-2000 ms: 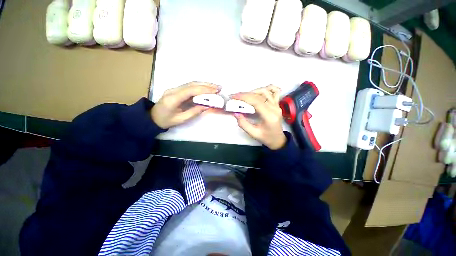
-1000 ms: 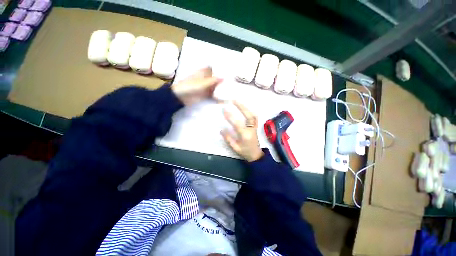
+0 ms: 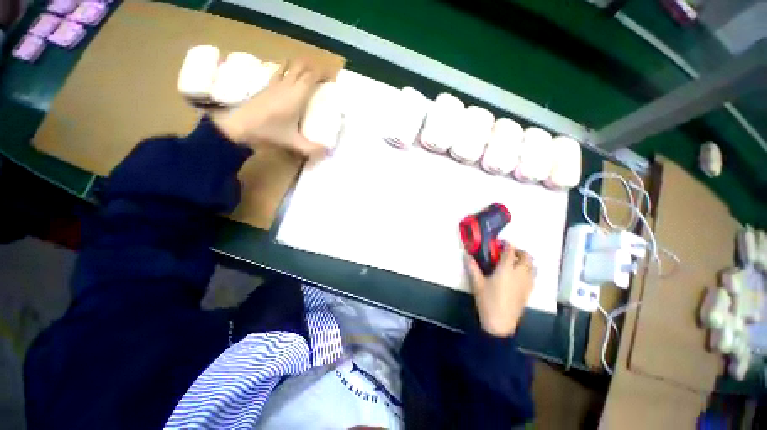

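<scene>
My left hand (image 3: 276, 111) is around a cream hand warmer (image 3: 322, 118) near the seam between the cardboard sheet (image 3: 126, 109) and the white work sheet (image 3: 378, 210). More cream hand warmers (image 3: 199, 74) stand to its left, partly covered by the hand. My right hand (image 3: 506, 285) holds the handle of the red and black infrared thermometer (image 3: 485, 233) over the right part of the sheet; its fingers hide most of the handle. A row of several cream hand warmers (image 3: 473, 134) stands along the sheet's back edge; the leftmost is blurred.
A white power strip (image 3: 575, 267) with chargers (image 3: 607, 259) and looped white cables (image 3: 626, 197) lies at right. A metal rail (image 3: 378, 63) and green conveyor (image 3: 437, 38) run behind. Pink-purple units (image 3: 67, 32) are at far left, a cream pile (image 3: 730, 311) at far right.
The hands have parted. My left hand has moved left to a hand warmer in the left group. My right hand has taken hold of the thermometer. Another unit now stands at the back row's left end.
</scene>
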